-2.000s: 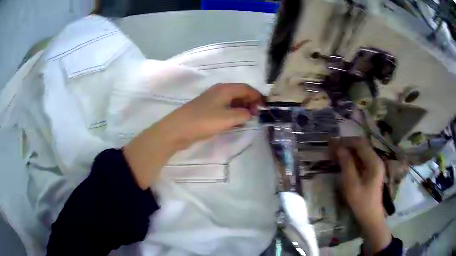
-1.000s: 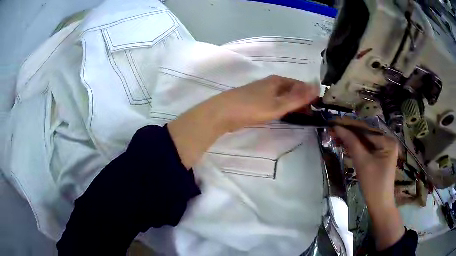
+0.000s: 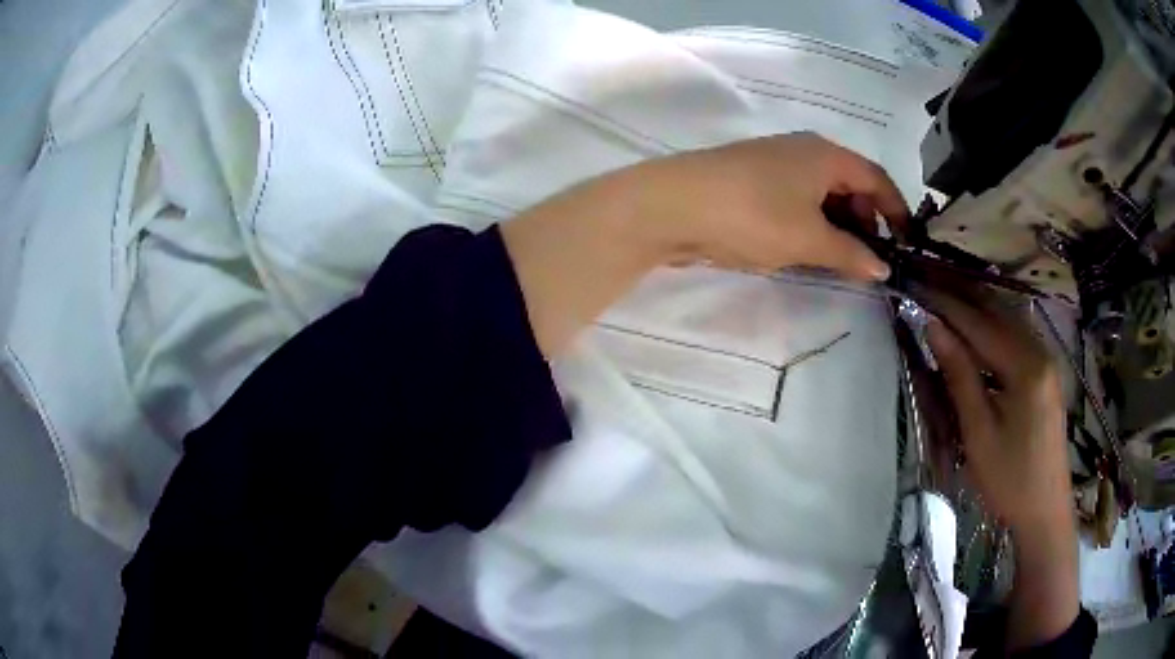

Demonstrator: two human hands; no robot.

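Observation:
My left hand (image 3: 799, 206) reaches over the white denim jacket (image 3: 696, 451) to the needle area of the sewing machine (image 3: 1031, 167). Its thumb and fingers are pinched on a small dark part (image 3: 889, 251) below the machine head. My right hand (image 3: 999, 386) is on the right side of the same spot, fingers curled close to the left fingertips. A slim dark shaft runs between the hands; which hand holds it I cannot tell. The needles are hidden by the fingers.
The jacket with dark double stitching covers the left and middle. The shiny folder and white waistband strip (image 3: 941, 566) are at the lower right. A blue edge (image 3: 941, 18) lies at the top. Small tools (image 3: 1157, 566) lie at the far right.
The view has shifted, so machine and jacket appear further right. The right hand has come from lower on the bed up to the left hand at the needle area.

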